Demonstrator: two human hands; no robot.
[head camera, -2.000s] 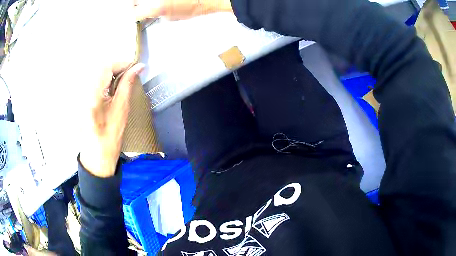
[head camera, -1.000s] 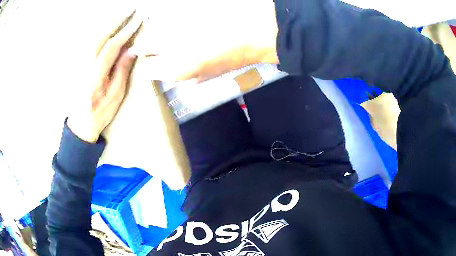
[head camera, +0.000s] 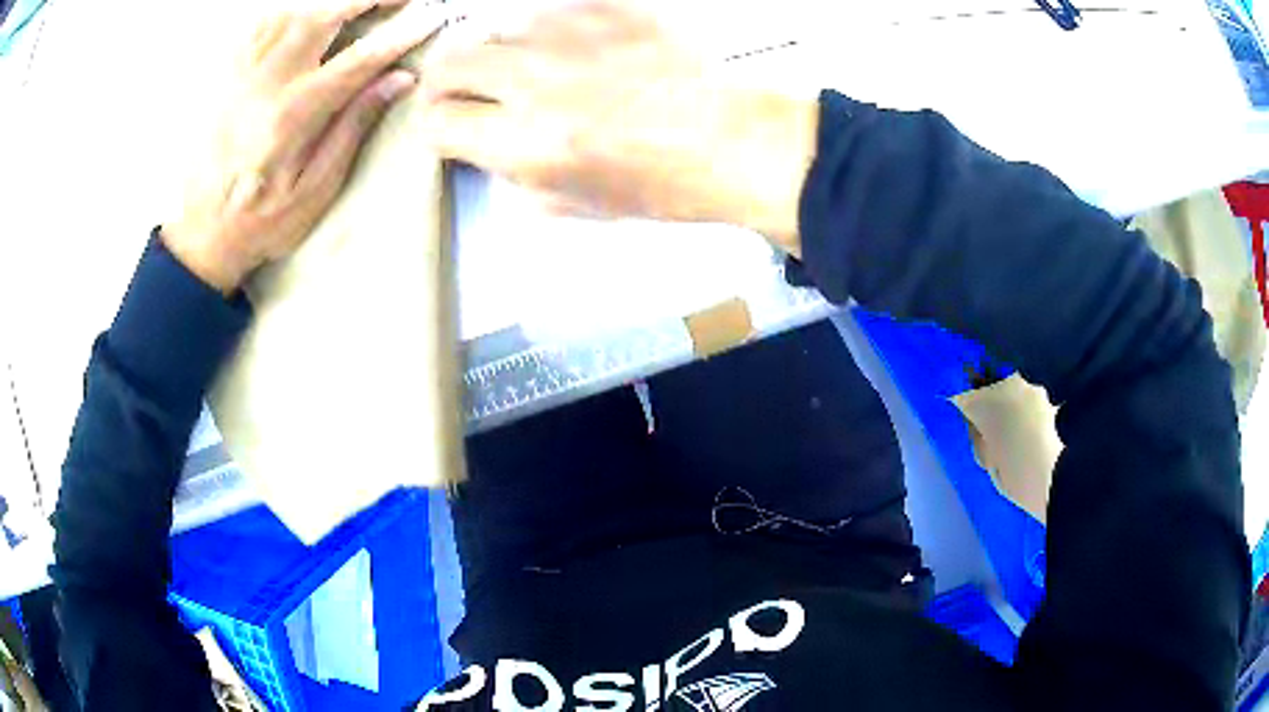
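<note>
A khaki cut panel (head camera: 355, 334) lies on the white machine table (head camera: 557, 271) and hangs over its front edge at the left, with a narrow edge strip along its right side. My left hand (head camera: 299, 139) lies on the panel's upper part, fingers pointing up and right, and holds it. My right hand (head camera: 557, 104) is blurred, with its fingertips at the panel's upper right edge beside my left fingertips. Whether the right fingers pinch the cloth cannot be told. The needle area is not visible.
A measuring tape (head camera: 557, 378) with a tan tape patch (head camera: 720, 327) runs along the table's front edge. Blue crates (head camera: 251, 626) stand below at left and right. Khaki cloth (head camera: 1013, 438) lies over the right crate. A dark looped object (head camera: 1060, 11) is at the table's far top right. Looped thread lies on my lap.
More of the table shows. The panel now hangs over the front edge in fuller view. My right hand has moved up and left, close to my left fingertips; the left hand stays on the panel.
</note>
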